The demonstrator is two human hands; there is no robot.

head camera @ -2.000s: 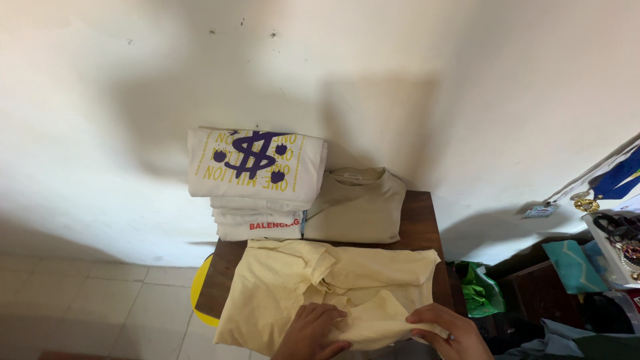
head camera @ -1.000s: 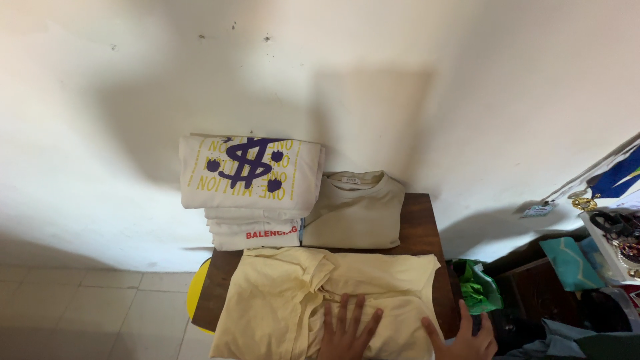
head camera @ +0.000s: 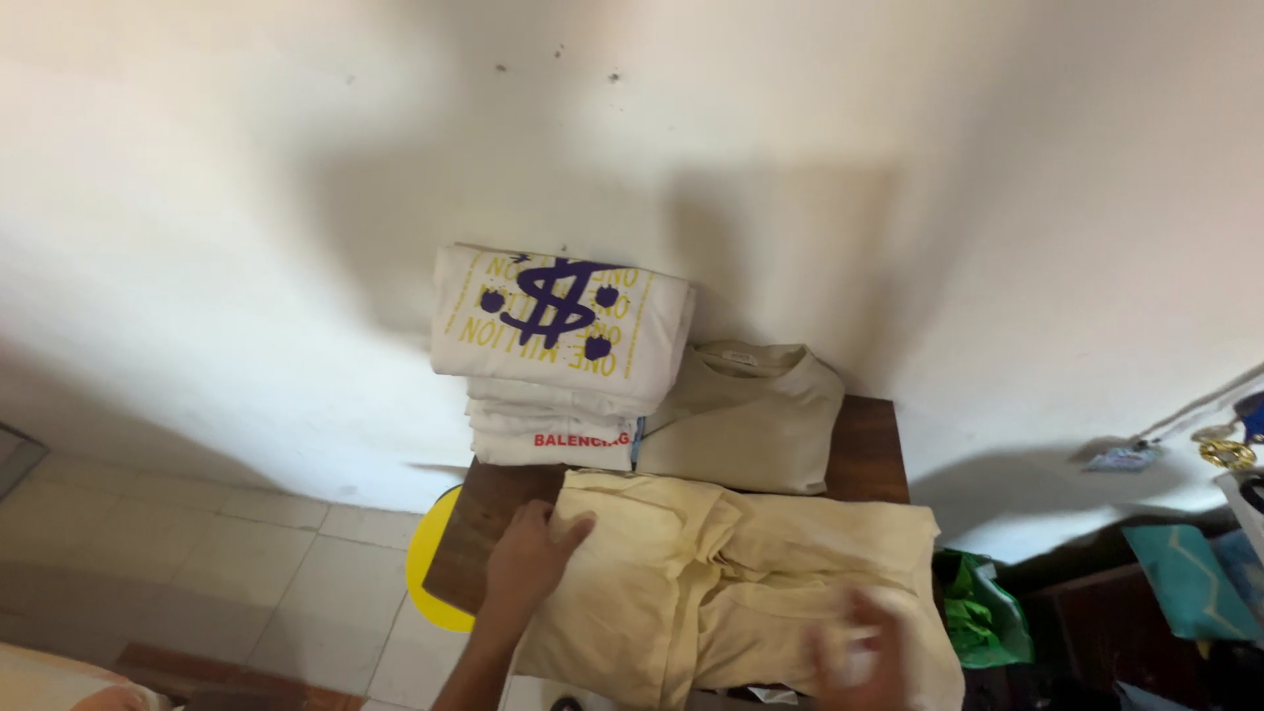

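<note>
A pale yellow cloth garment [head camera: 622, 583], partly folded, lies across the near part of a dark wooden table [head camera: 874, 449]. My left hand [head camera: 538, 548] rests at the garment's left edge, thumb spread from the fingers; whether it pinches the cloth is unclear. Blurred, my right hand [head camera: 864, 652] is over the garment's lower right part. Behind the garment, a folded olive-beige shirt [head camera: 755, 425] lies beside a stack of folded white shirts [head camera: 553, 395]. The top white shirt [head camera: 563, 316] bears a purple dollar sign and yellow lettering.
A yellow round object [head camera: 434, 573] shows beneath the table's left side. On the right are a green plastic bag [head camera: 983, 612], a teal pouch [head camera: 1175, 578] and a hanging medal [head camera: 1224, 449]. A plain wall rises behind the table, and floor tiles [head camera: 267, 553] lie to the left.
My left hand has moved left from the garment's middle to its left edge. My right hand has shifted from the right edge onto the cloth. The right part of the garment lies spread flatter than at first.
</note>
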